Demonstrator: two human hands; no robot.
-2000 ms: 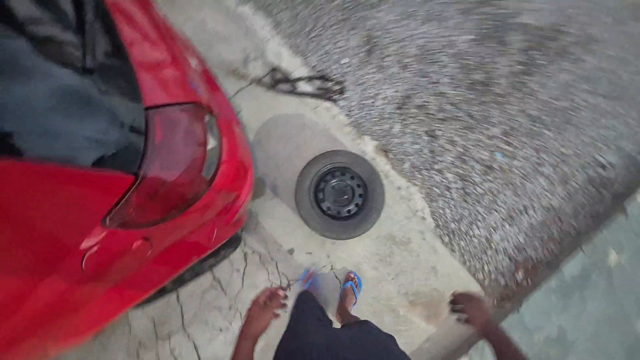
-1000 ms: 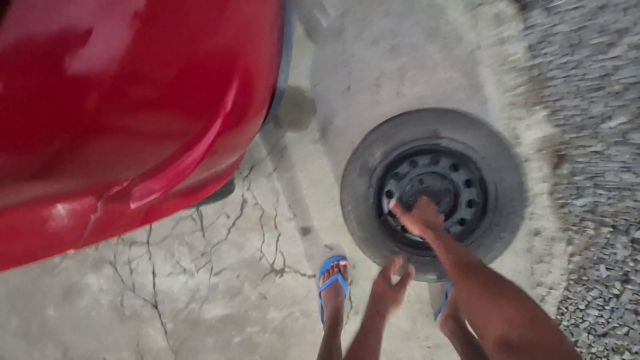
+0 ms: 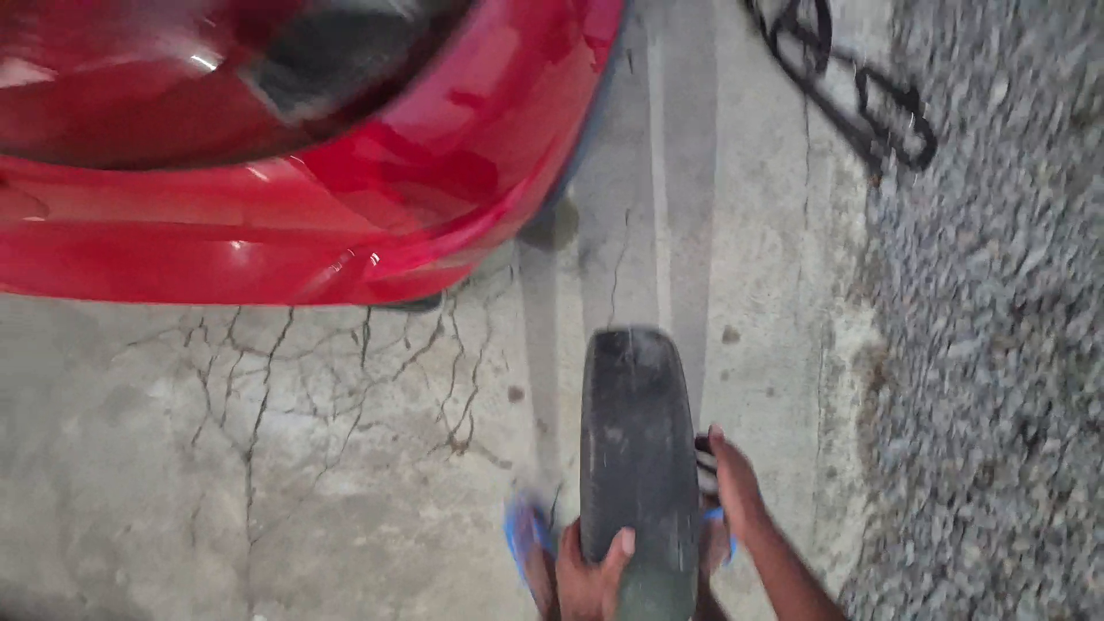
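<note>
A car wheel with a worn black tyre point(image 3: 638, 431) stands upright on its tread between my feet, its tread facing up at me. My left hand point(image 3: 595, 561) grips the near left part of the tyre, the thumb lying on the tread. On the right side, my right hand point(image 3: 733, 483) is at the wheel's face, its fingers reaching toward the rim, of which only a small part shows. Whether those fingers hook into the rim is hard to tell.
The rear corner of a red car point(image 3: 414, 198) fills the upper left. Dark metal tools or parts point(image 3: 849, 86) lie at the upper right, where the cracked concrete point(image 3: 345, 483) meets loose gravel point(image 3: 1000, 362). Blue flip-flops point(image 3: 526, 535) are on my feet.
The wheel lay flat on the concrete before; now it stands upright. My left hand has come onto the tread, and my right hand is at the wheel's right side.
</note>
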